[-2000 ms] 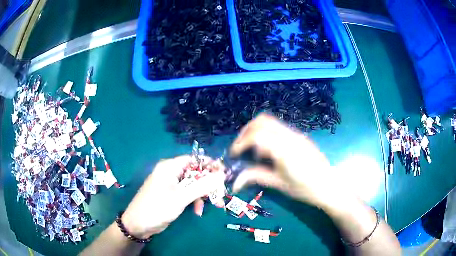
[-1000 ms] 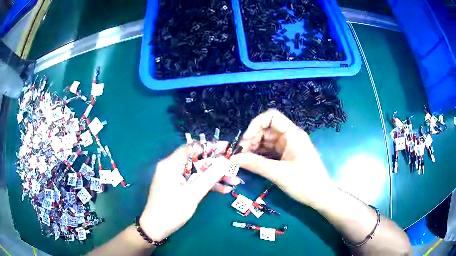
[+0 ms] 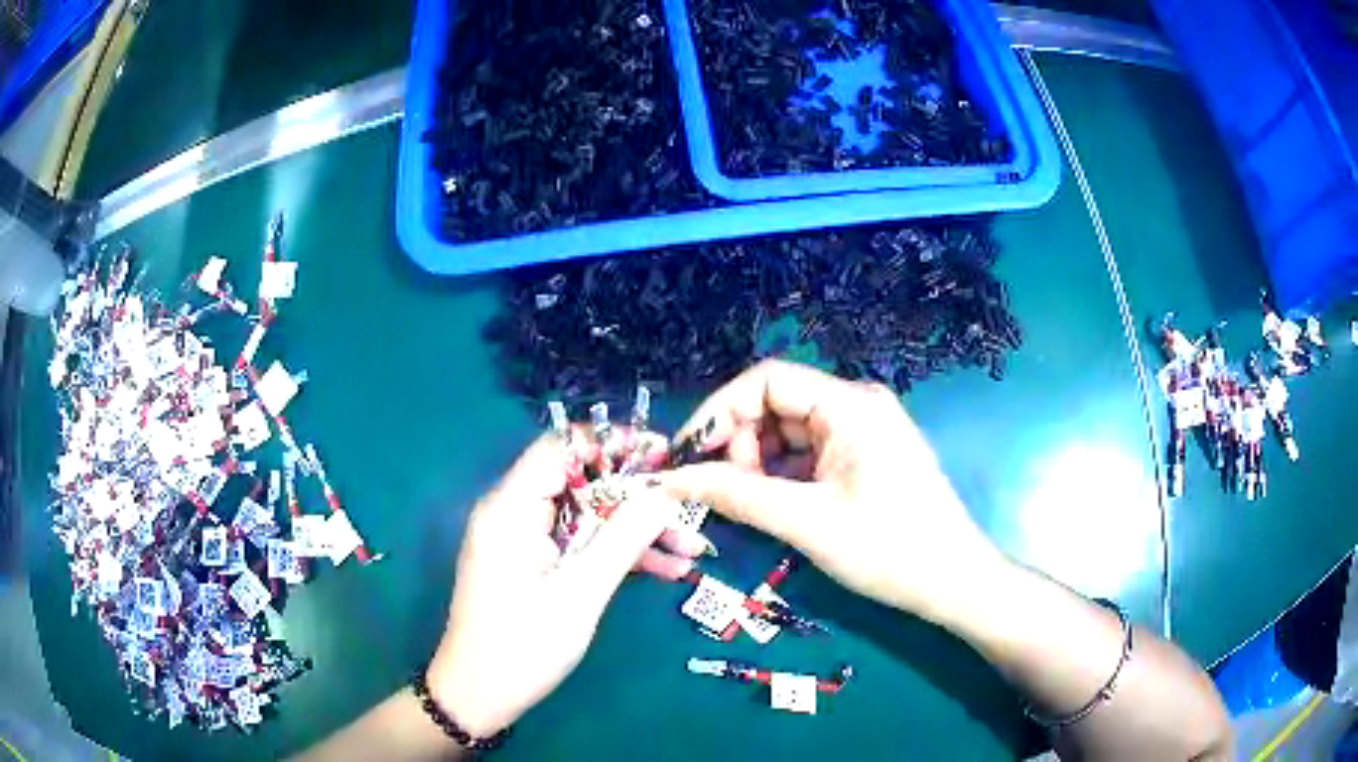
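My left hand is closed around several red-and-black cable assemblies with white tags; their pale ends stick up above the fingers. My right hand touches it from the right, thumb and forefinger pinching a small dark part at the end of one held cable assembly. Whether that is a black clip or the cable's own end I cannot tell. Below the hands, a few tagged cable assemblies lie together, and a single one lies nearer me.
A big heap of tagged cable assemblies lies at left. A blue parts tray with a smaller inner tray holds black clips; more clips lie before it. Worked-on assemblies and a blue bin are at right.
Two seconds ago my right hand was blurred and farther above the left. It came down to one held cable assembly, whose dark end stood up and now tilts between the right fingertips.
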